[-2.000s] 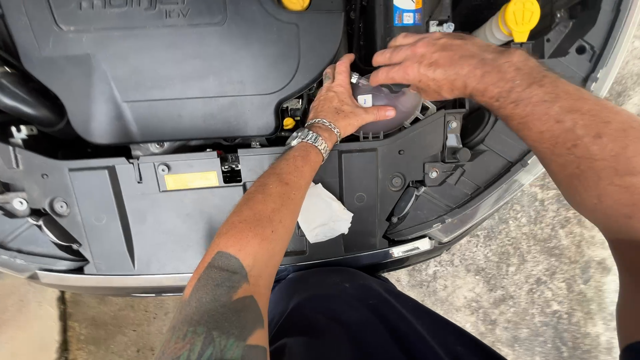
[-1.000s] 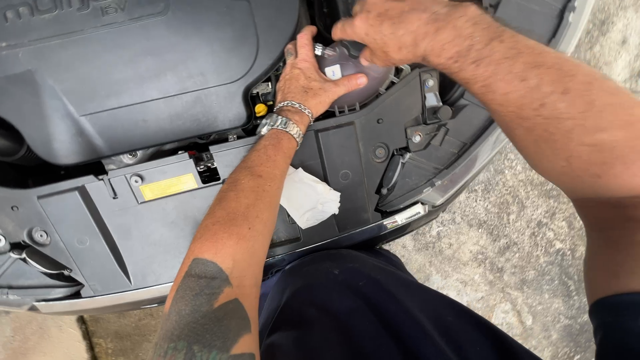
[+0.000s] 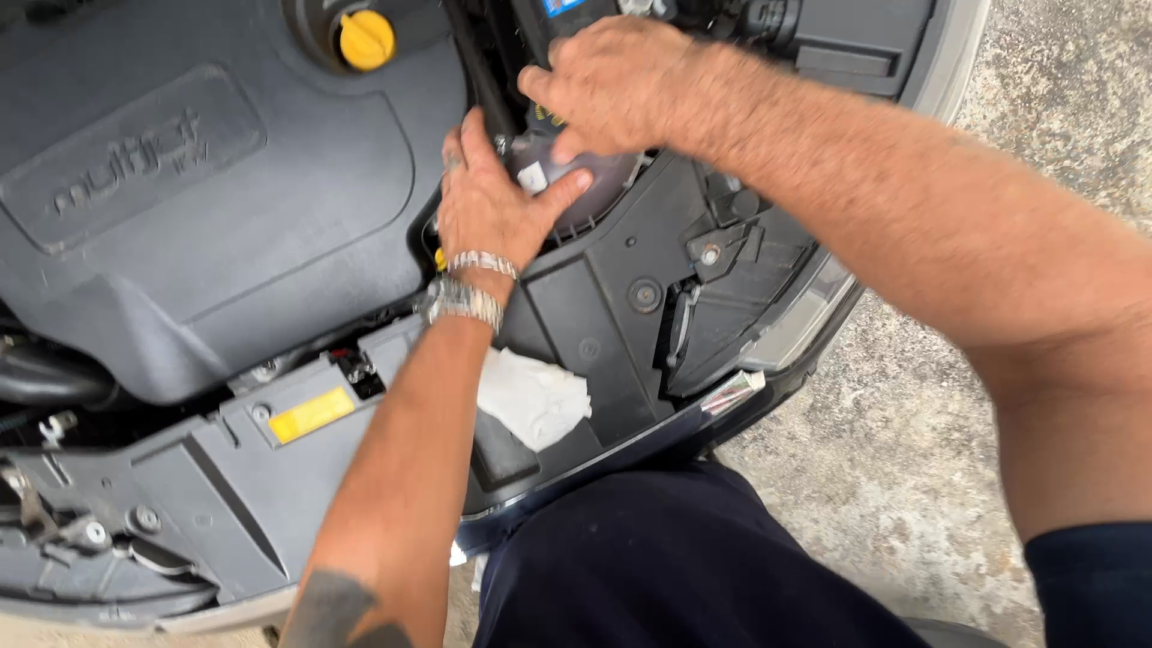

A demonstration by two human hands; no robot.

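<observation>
A translucent plastic coolant expansion tank (image 3: 598, 184) with a small white label sits in the engine bay behind the front panel. My left hand (image 3: 495, 198), wearing a metal watch and a bracelet, rests against the tank's left side, its thumb stretched across the front and its fingers reaching down beside it. Over the top of the tank is my right hand (image 3: 607, 90), fingers curled. What lies under its fingers is hidden, so I cannot tell whether it grips anything. A crumpled white paper towel (image 3: 535, 400) lies on the front panel, near my left forearm.
The dark plastic engine cover (image 3: 297, 198) fills the left, with a yellow oil filler cap (image 3: 366, 40) at its top. The grey front panel (image 3: 576, 315) bears a yellow label (image 3: 311, 415). Beyond the car's front edge lies rough concrete ground (image 3: 882, 432).
Both hands stay at the tank; the right hand's fingers have shifted about over its top. The view has swung noticeably between frames.
</observation>
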